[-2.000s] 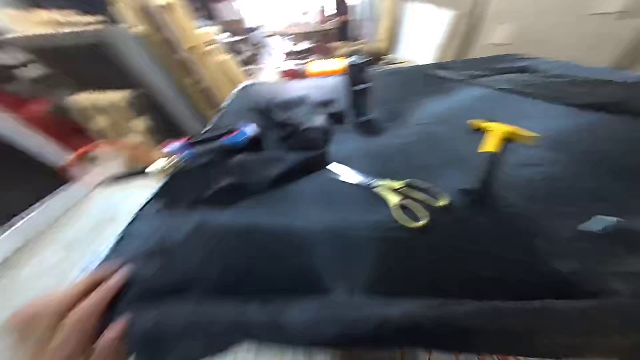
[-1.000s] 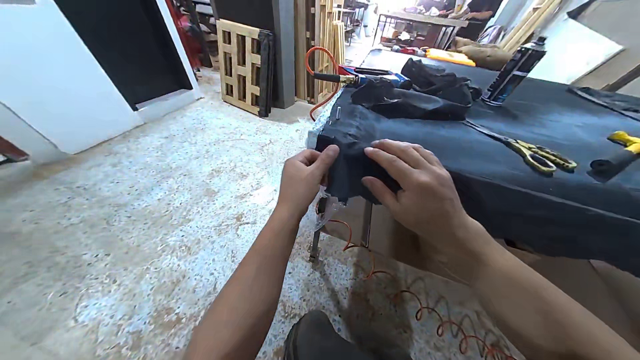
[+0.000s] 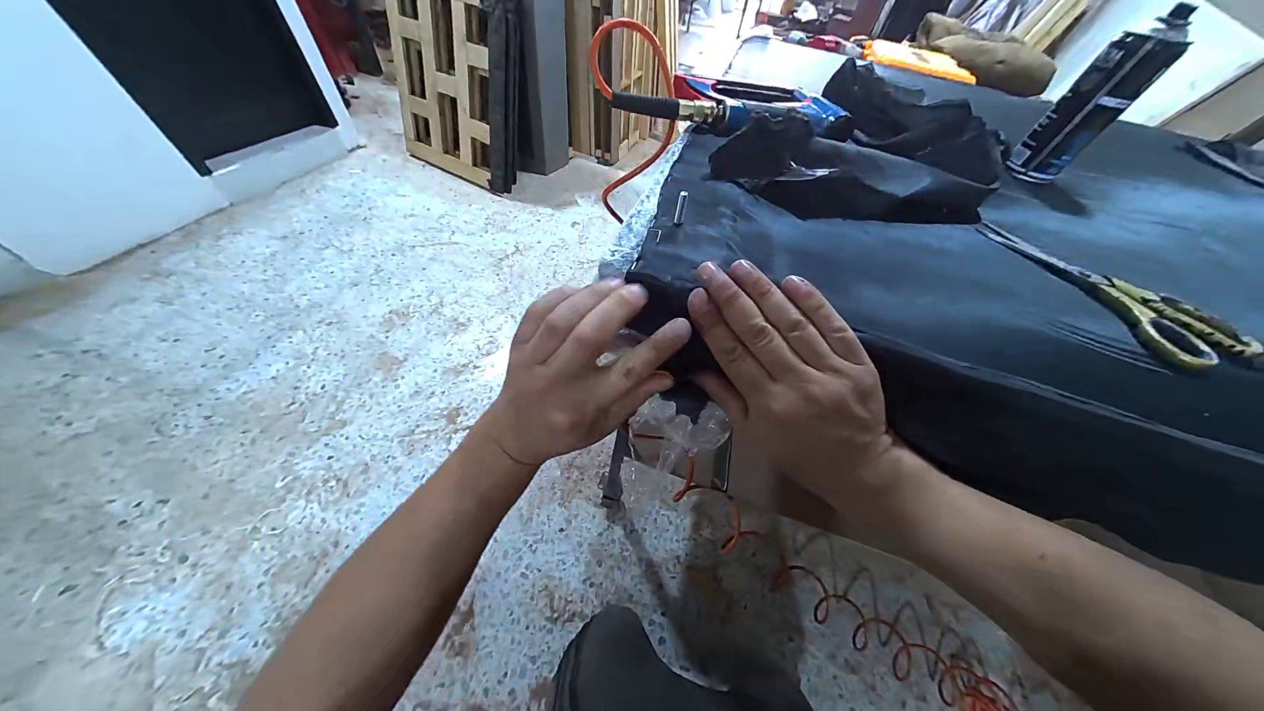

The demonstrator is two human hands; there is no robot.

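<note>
Black fabric (image 3: 948, 286) covers a large flat piece, with staples along its left edge near the corner. At that near left corner, my left hand (image 3: 583, 365) presses its fingers against the side of the folded fabric. Flat on the fabric just right of the corner lies my right hand (image 3: 790, 365), its thumb lower at the edge. Beyond the hands rests a crumpled black cloth (image 3: 879, 168), beside a blue and red air tool (image 3: 760, 104) with an orange hose. Scissors with yellow and black handles (image 3: 1155, 316) lie to the right. Behind them stands a black spray can (image 3: 1101, 94).
A coiled orange air hose (image 3: 859, 632) trails over the speckled floor (image 3: 247, 395) below the corner. Clear plastic wrap (image 3: 676, 430) hangs under the fabric by a metal leg (image 3: 614, 469). Wooden frames (image 3: 444, 89) stand behind, and an orange object (image 3: 918, 59) lies at the far end.
The view has swung left since two seconds ago and moved closer to the corner. Compared with one second ago, my right hand lies flatter, its fingers extended over the corner; my left stays at the side.
</note>
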